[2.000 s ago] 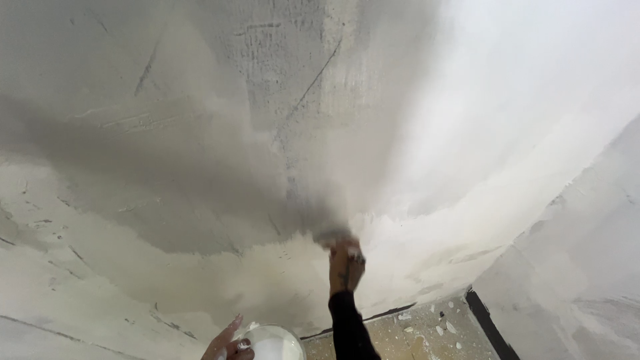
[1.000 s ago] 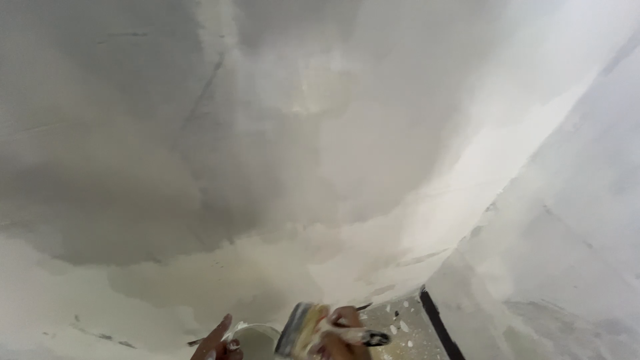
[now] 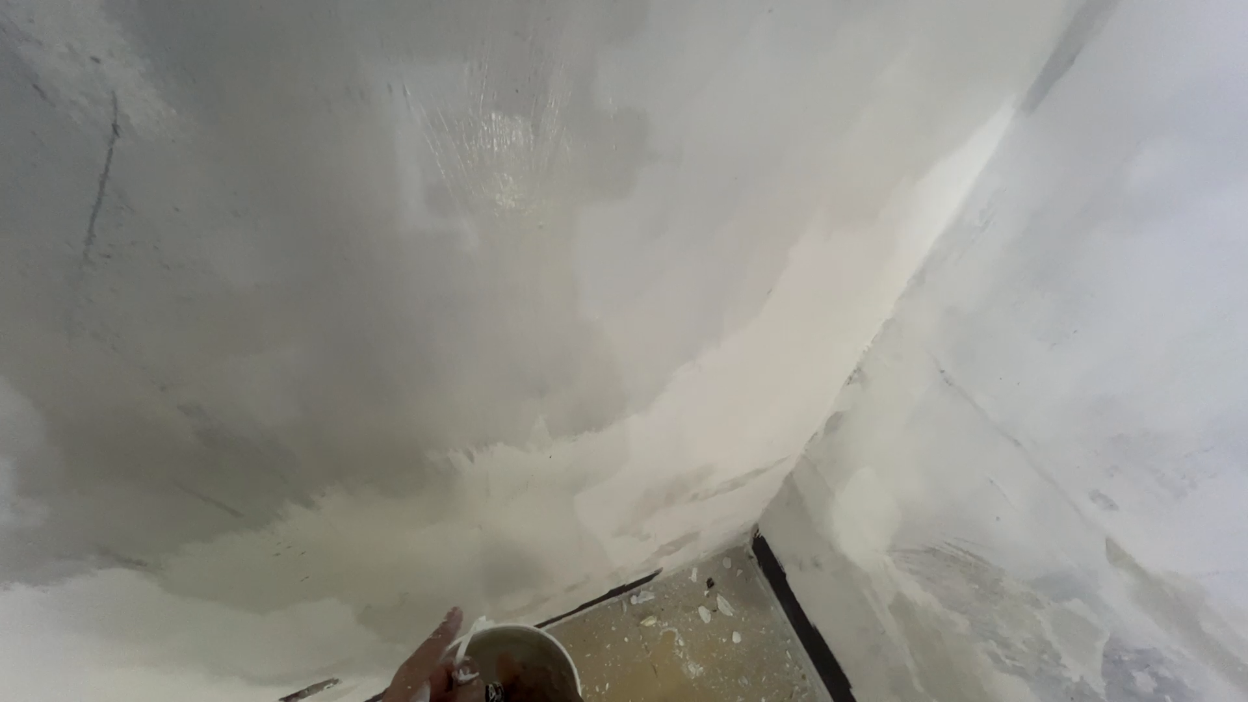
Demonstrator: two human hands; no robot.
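At the bottom edge, my left hand (image 3: 429,665) grips the near-left rim of a white round bucket (image 3: 565,651), its thumb raised beside the rim. The bucket's inside looks shadowed and brownish. A small black piece with light marks (image 3: 494,692) shows beside the fingers; it could be part of the brush handle, but I cannot tell. A blurred reddish-brown shape in the bucket's mouth may be my right hand, mostly cut off by the frame. The brush bristles are out of sight. Above the bucket, the plastered wall (image 3: 507,322) carries glossy wet streaks near its upper middle.
A second patchy wall (image 3: 1053,390) meets the first in a corner at the right. Below, the floor (image 3: 673,643) is spattered with pale flakes and drips. Dark strips run along the floor edges, the thicker one (image 3: 799,616) at the right wall's foot.
Two seconds ago my right hand was up against the wall; one second ago it held a wide flat brush beside the bucket. Now that brush is not plainly visible. The view has shifted right.
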